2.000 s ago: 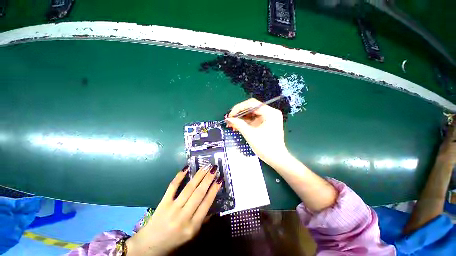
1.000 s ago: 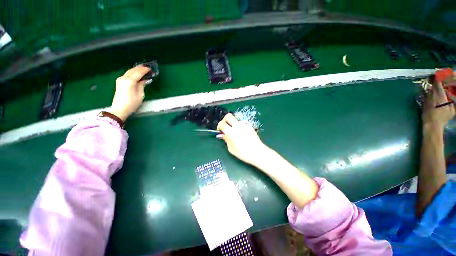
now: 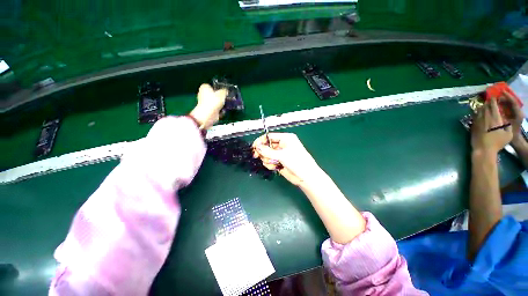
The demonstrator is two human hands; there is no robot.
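My left hand (image 3: 209, 105) is over the green conveyor, its fingers on the near end of a dark phone assembly (image 3: 233, 98); the fingers are blurred and partly hide the phone. My right hand (image 3: 281, 155) holds slim tweezers (image 3: 263, 121) above the bench, tips pointing up and away, beside the black scraps (image 3: 237, 155). The dotted sticker sheet (image 3: 229, 214) lies on the bench nearer me, partly covered by a white sheet (image 3: 240, 259).
Other open phones lie on the belt, left (image 3: 151, 104) and right (image 3: 319, 82). A worn white edge rail (image 3: 359, 106) divides belt and bench (image 3: 359, 167). At the right, another person's hands (image 3: 492, 130) hold something red.
My left hand first left the phone on the bench, then reached over the belt; it now appears further right, at a phone. The tweezers have swung from pointing left to upward.
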